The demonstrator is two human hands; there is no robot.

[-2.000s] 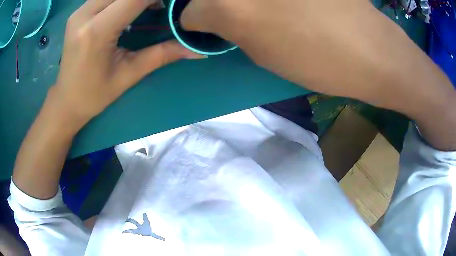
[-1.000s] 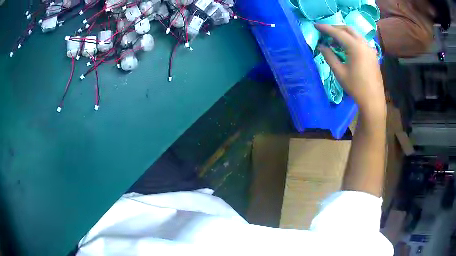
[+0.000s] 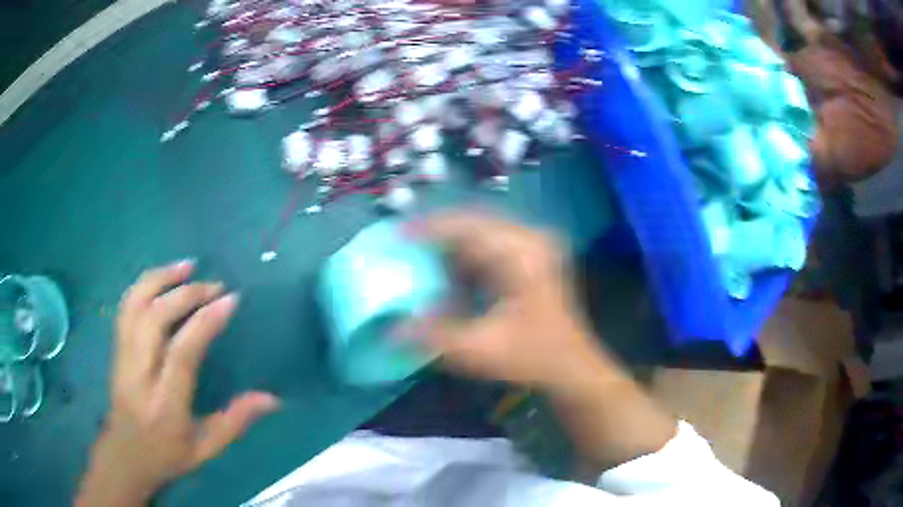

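Note:
A teal motor housing (image 3: 381, 297) is blurred by motion above the bench near its front edge. My right hand (image 3: 505, 302) grips it from the right, fingers on top and thumb below. My left hand (image 3: 173, 381) is to the left of it, fingers spread and apart, holding nothing and not touching the housing. The inside of the held housing cannot be made out.
A heap of silver motors (image 3: 426, 79) with red wires lies at the back. A blue bin (image 3: 653, 188) full of teal housings (image 3: 748, 149) stands at right, with a cardboard box (image 3: 708, 406) below. Fitted housings (image 3: 45, 317) stand at far left. A person's arm (image 3: 842, 109) shows at upper right.
My right hand has come back left from the blue bin and now holds a teal housing over the bench. My left hand has come into view, open. The view has shifted left.

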